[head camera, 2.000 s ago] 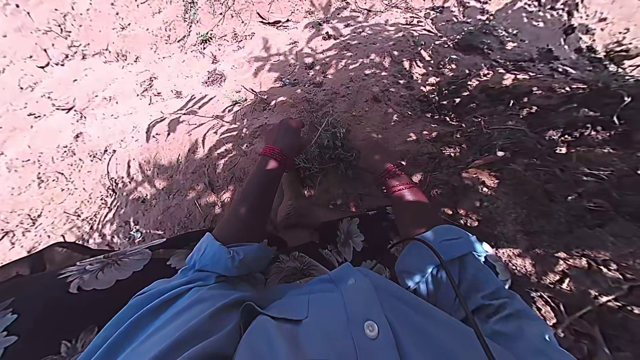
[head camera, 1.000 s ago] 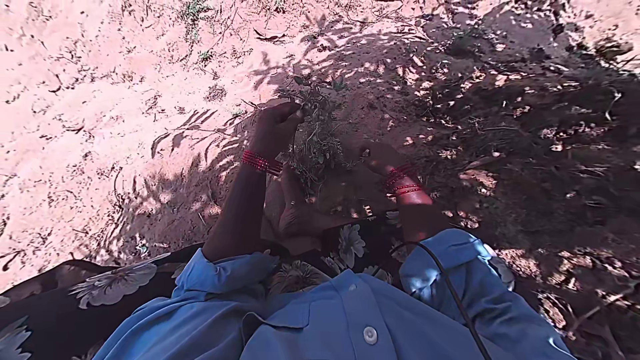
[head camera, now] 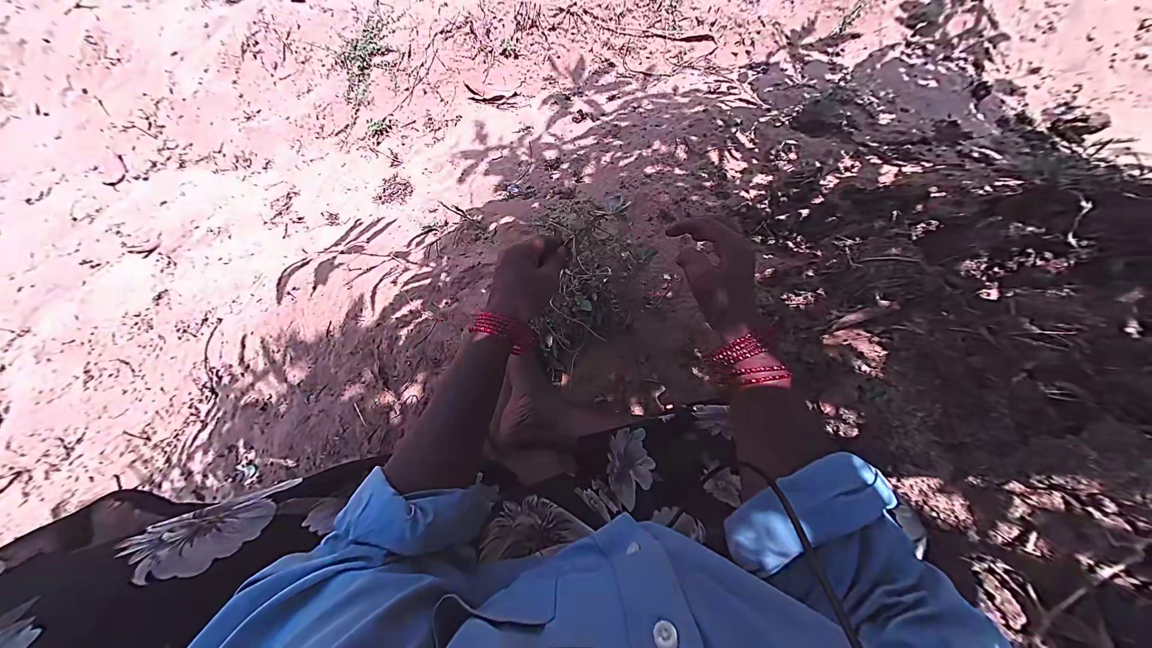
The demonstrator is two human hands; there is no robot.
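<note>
A loose bunch of green weeds (head camera: 589,283) lies on shaded soil between my hands. My left hand (head camera: 526,274), red bangles at its wrist, is at the left edge of the bunch with its fingers curled; whether stems are inside them cannot be made out. To the right of the greenery is my right hand (head camera: 720,270), also with red bangles, its thumb and forefinger spread and nothing seen between them. A bare foot (head camera: 531,418) rests just below the bunch.
Dark leaf litter and twigs (head camera: 936,297) cover the ground at the right. Small green plants (head camera: 360,54) stand in sunlit soil at the upper left. A dark floral skirt (head camera: 207,531) spreads over my lap, and a black cable (head camera: 801,540) runs along my right sleeve.
Over the last second my right hand has moved up and its thumb and forefinger have spread. My left hand has come down a little beside the weeds.
</note>
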